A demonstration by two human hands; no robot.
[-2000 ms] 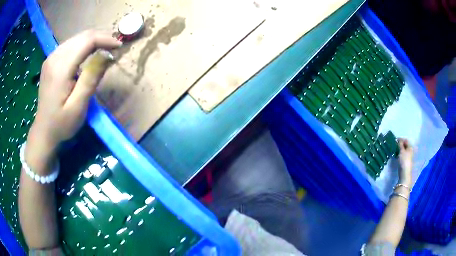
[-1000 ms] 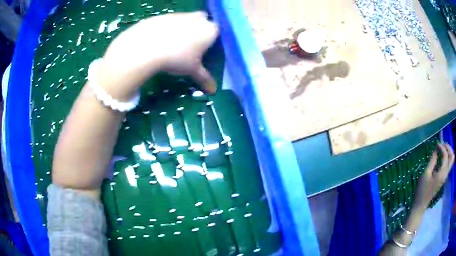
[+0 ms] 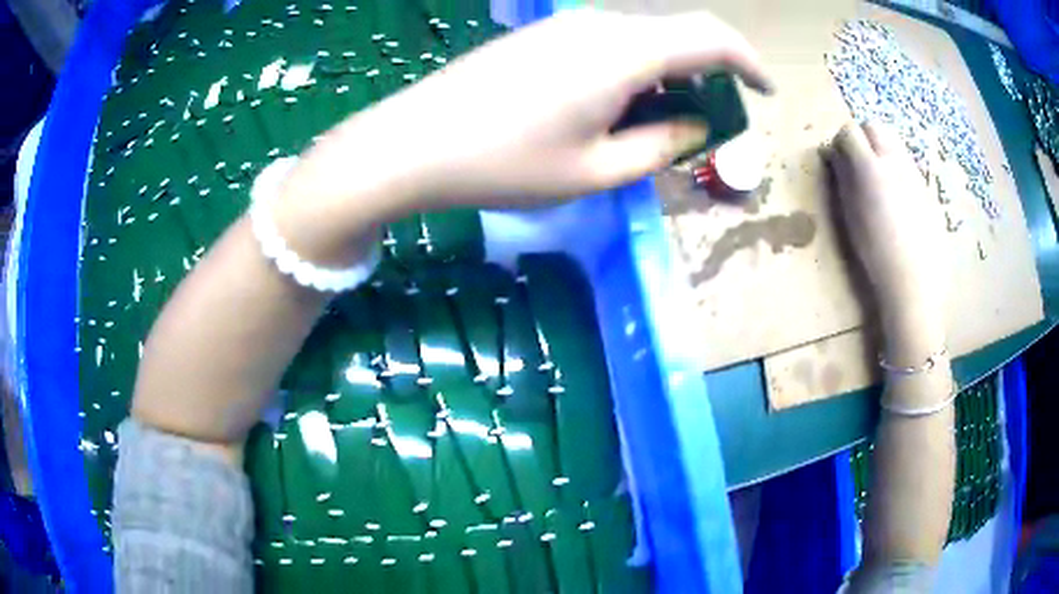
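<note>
My left hand [image 3: 650, 122], with a white bead bracelet, holds a small dark green plate [image 3: 714, 107] between thumb and fingers. It is over the crate rim, beside and partly above a small red pot with a round white top [image 3: 741, 165]. My right hand [image 3: 871, 174], with thin silver bracelets, is palm down at the left edge of a loose pile of tiny silver fittings [image 3: 912, 99]. Its fingertips are bent down at the cardboard [image 3: 755, 319]; whether they pinch a fitting cannot be told.
A large blue crate [image 3: 679, 464] at left holds layered green plates [image 3: 465, 464] with silver dots. A dark stain [image 3: 761, 238] lies below the pot. A second crate of green plates [image 3: 981, 464] is at lower right, partly behind my right forearm. The bench edge curves between them.
My left hand has moved right from over the crate to the pot and now shows a green plate in it. My right hand has moved up from the second crate to the silver pile.
</note>
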